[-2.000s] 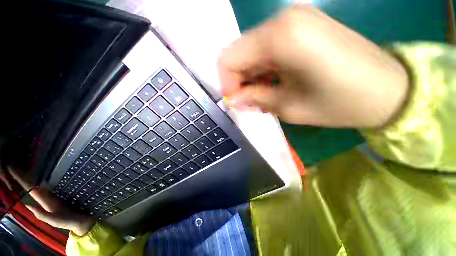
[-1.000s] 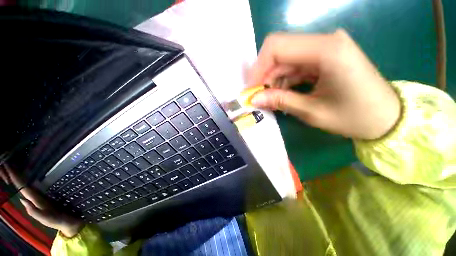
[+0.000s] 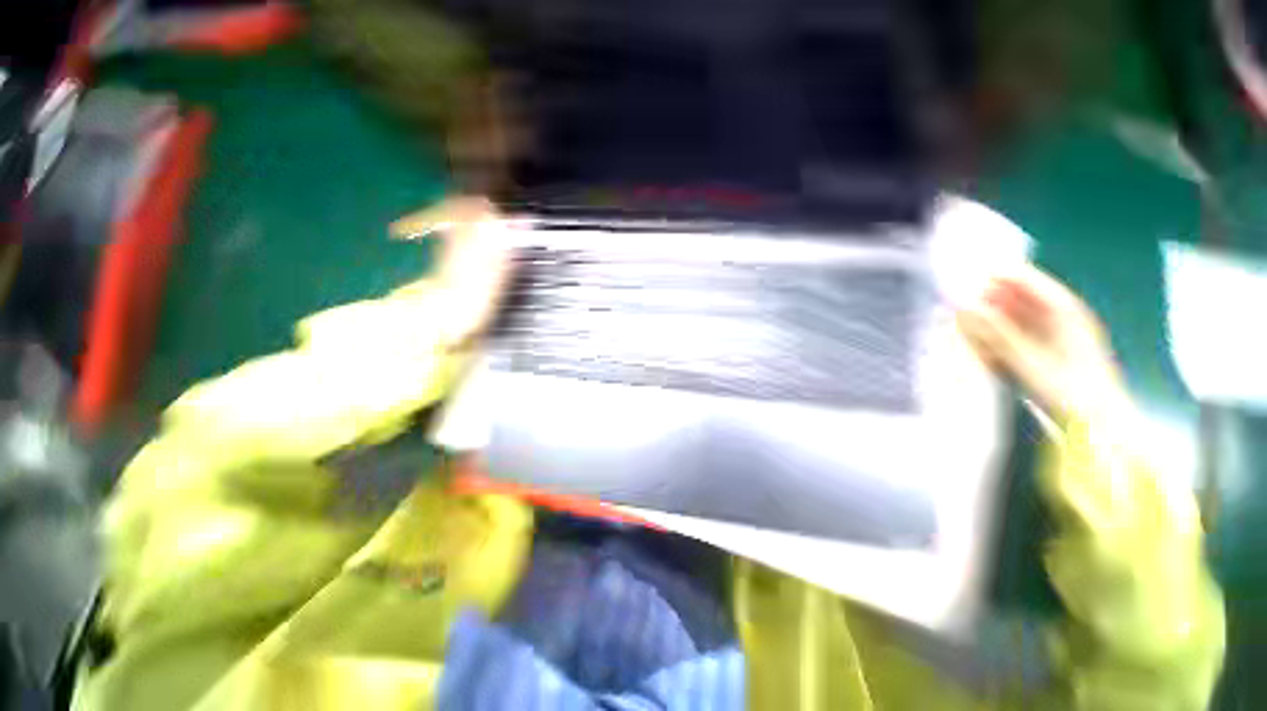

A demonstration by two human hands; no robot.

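The view is strongly blurred. An open laptop [image 3: 723, 327] lies in front of me, its dark screen [image 3: 667, 111] raised at the far side. A white sheet [image 3: 959, 563] and a red tray edge [image 3: 556, 499] show under its near side. My left hand [image 3: 473, 264] is at the laptop's left edge, with a small pale stick-like shape by the fingers. My right hand [image 3: 1035, 333] is beside the right edge, fingers bent. Blur hides whether either hand holds anything. No yellow USB stick can be made out.
The green bench [image 3: 278, 236] surrounds the laptop. A red-edged tray [image 3: 132, 278] stands at the left, with blurred red and white items behind it. A white rectangular patch [image 3: 1223, 327] lies at the far right.
The view has turned, so the laptop now appears level and centred. My right hand was holding a yellow USB stick at the right edge; that stick no longer shows.
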